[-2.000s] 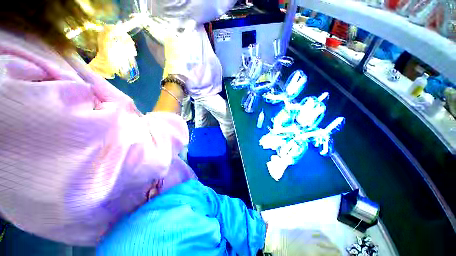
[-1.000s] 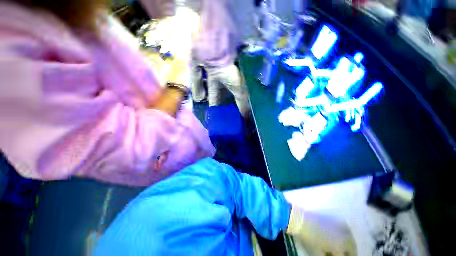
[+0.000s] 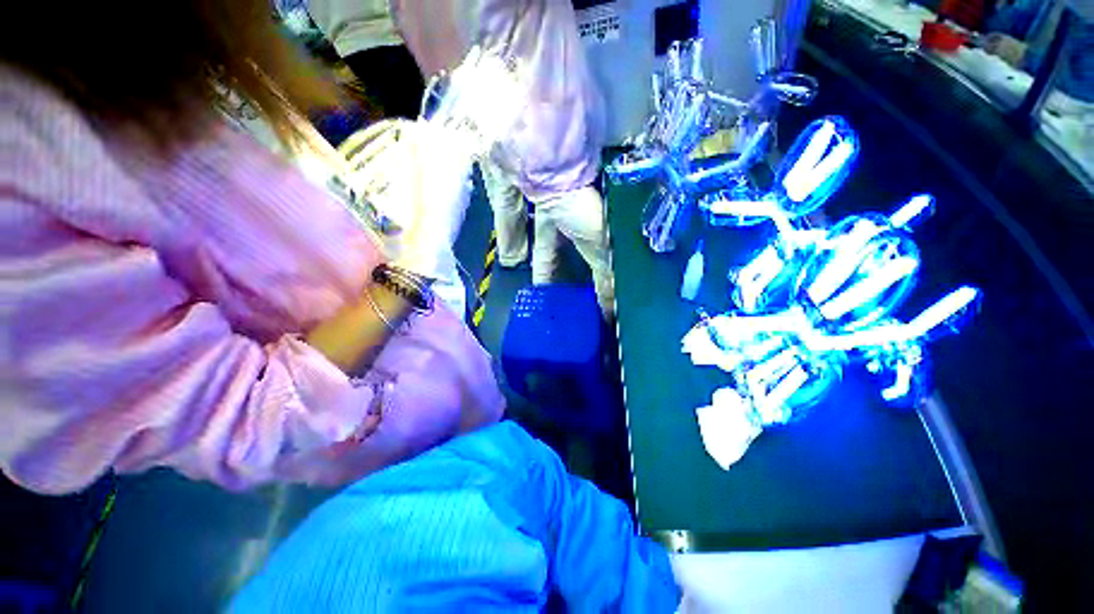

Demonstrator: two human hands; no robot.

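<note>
The wearer's blue sleeve [image 3: 480, 528] reaches in from the bottom edge to the near end of the bench. Both of my hands are out of the picture; the sleeve's end is cut off by the bottom edge. Glossy, branching clear items [image 3: 828, 282] with blue-white glare lie in a pile on the green bench top [image 3: 672, 420]. A crumpled white wipe [image 3: 727, 428] lies at the near side of the pile. The white mat [image 3: 792, 581] shows at the bottom, with a dark holder [image 3: 944, 573] at its right, partly cut off.
A person in a pink smock [image 3: 216, 324] stands close on the left, with a bracelet on the wrist. Another person in pink and white [image 3: 558, 144] is behind. A blue stool [image 3: 552, 336] stands beside the bench. A dark curved belt [image 3: 984, 240] runs along the right.
The view has shifted, so the bench and the shiny pile sit further right and the mat lower. The pale gloved hand and black-and-white loose parts seen before have left the picture.
</note>
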